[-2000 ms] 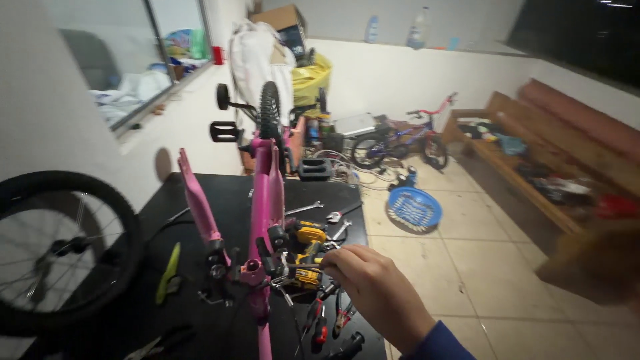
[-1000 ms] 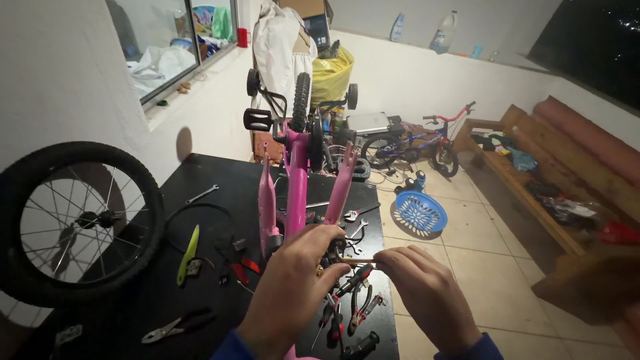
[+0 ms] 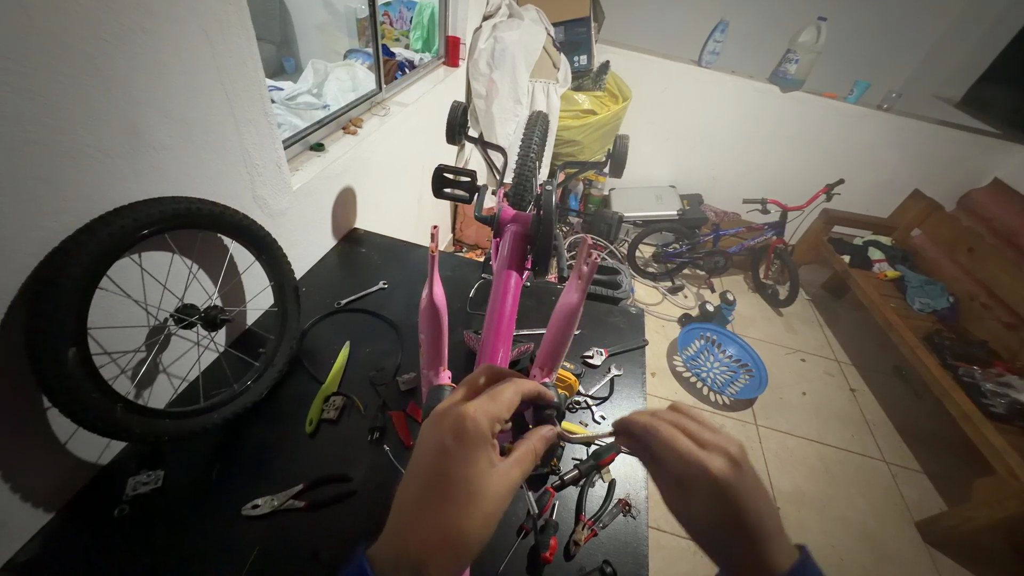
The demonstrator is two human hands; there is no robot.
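Note:
A pink bicycle frame (image 3: 501, 296) lies upside down on the black table, its two fork legs, the left one (image 3: 434, 320) and the right one (image 3: 566, 308), pointing up. My left hand (image 3: 472, 464) closes its thumb and fingers around a dark part at the base of the fork, which the fingers mostly hide. My right hand (image 3: 692, 472) pinches the outer end of a thin metal hex key (image 3: 588, 437). The key's other end reaches the part at my left fingertips; how it sits there is hidden.
A bicycle wheel (image 3: 284, 320) leans against the wall at the left. On the black table (image 3: 352, 264) lie slip-joint pliers (image 3: 296, 494), a lime-green knife (image 3: 326, 392), wrenches (image 3: 612, 352) and screwdrivers (image 3: 588, 466). A blue basket (image 3: 722, 364) is on the tiled floor.
Two seconds ago only my right hand showed, at the fork's base; my left hand has since come in and taken hold there. The view has shifted, and the fork legs stand differently against the frame.

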